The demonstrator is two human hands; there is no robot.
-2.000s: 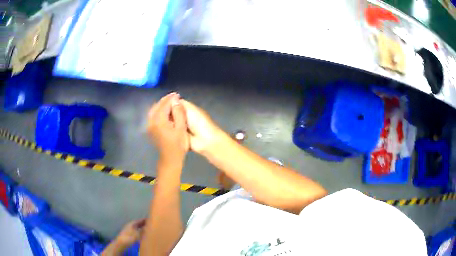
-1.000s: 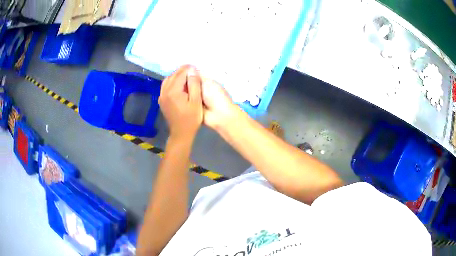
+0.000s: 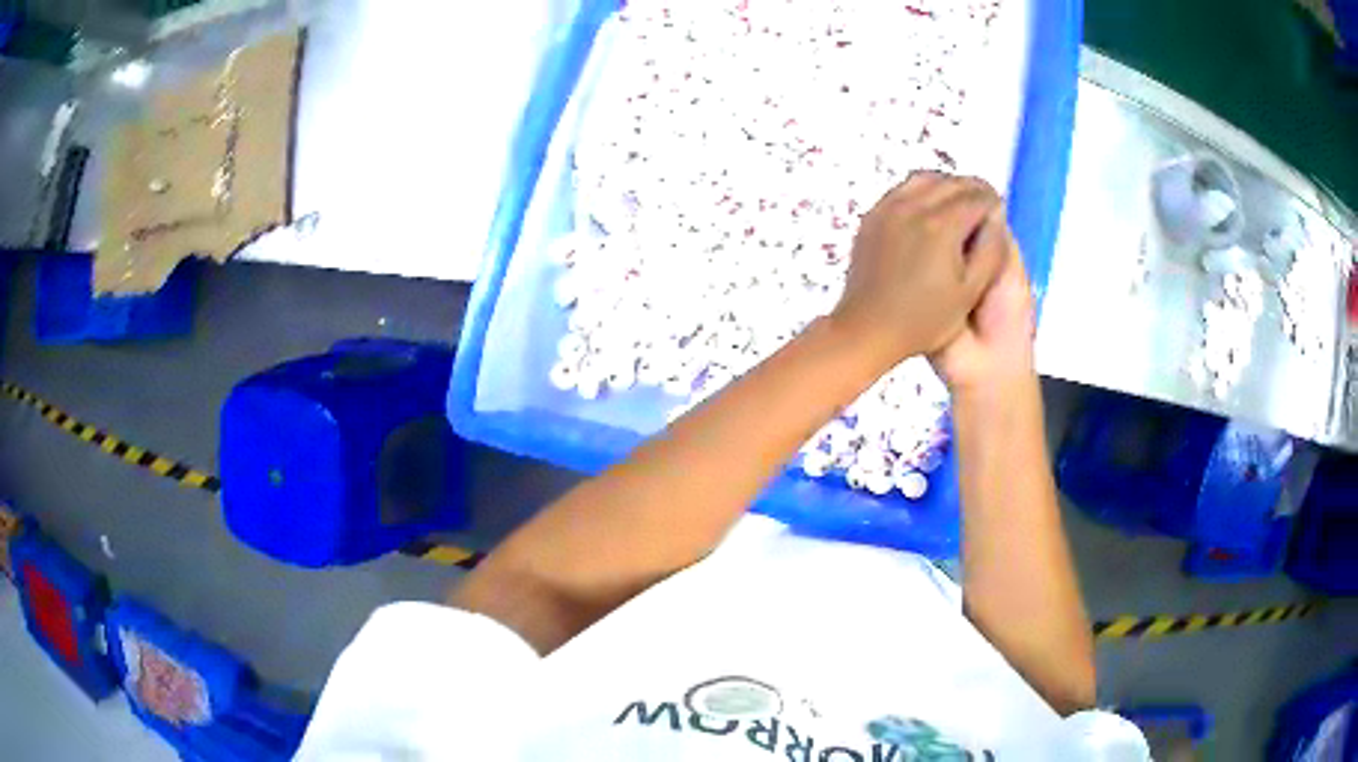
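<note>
A blue tray (image 3: pixel 507 246) lies at the bench edge in front of me, its near end over the aisle. White round parts speckled with red (image 3: pixel 745 194) cover a pale liner in it, with loose ones near the front rim. My left hand (image 3: pixel 916 261) and my right hand (image 3: pixel 995 320) are clasped together above the tray's right side. The fingers are closed around each other; whether anything is between the palms is hidden.
A torn cardboard sheet (image 3: pixel 194 171) lies on the bench to the left. White parts (image 3: pixel 1233 320) lie on the bench at right. A blue stool (image 3: pixel 305 462) stands below the bench at left. Trays with red parts (image 3: pixel 52 603) and pinkish parts (image 3: pixel 164 677) are at lower left, beyond yellow-black tape.
The tray now appears nearer, under my hands, with its parts clearer. My clasped hands have moved right in view, from the tray's front edge to above its right side.
</note>
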